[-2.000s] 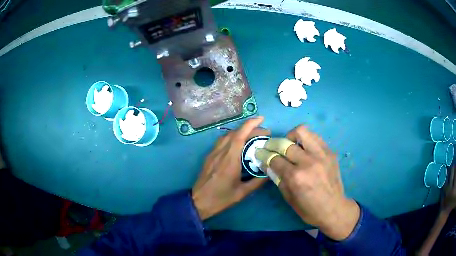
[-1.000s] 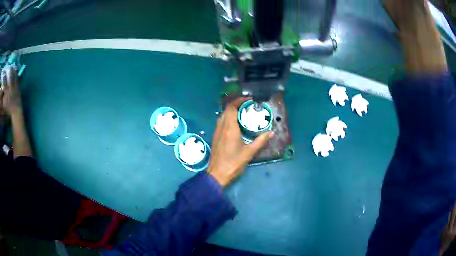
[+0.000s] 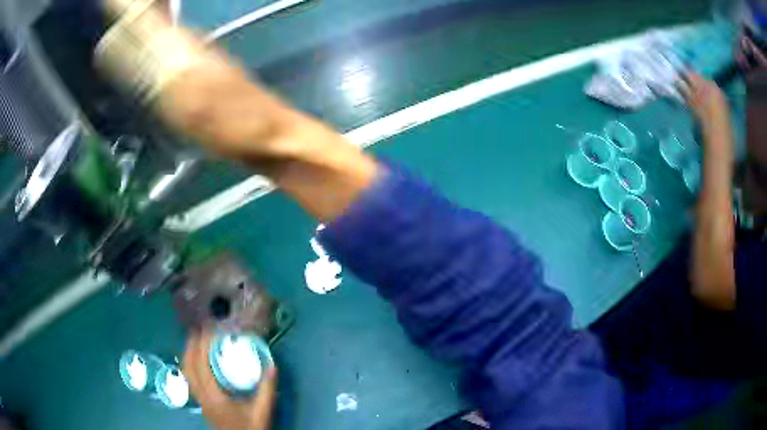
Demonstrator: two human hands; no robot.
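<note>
My left hand is shut around a teal fan housing with a white impeller inside. It holds the housing at the front edge of the press base plate, whose centre hole is uncovered. My right hand, blurred, with pale finger cots, is up at the press's top left; its grip cannot be made out. Two filled housings stand left of my left hand. A loose white impeller lies right of the plate, partly beside my right sleeve.
The blurred press head stands at the left. Several empty teal housings stand in a group at the right. A co-worker's arm reaches to a crumpled clear bag. The white-edged conveyor runs behind the bench.
The view has swung right, bringing the empty housings and a co-worker into sight. My left hand has drawn the filled housing off the plate's centre towards the front. My right arm now crosses the view.
</note>
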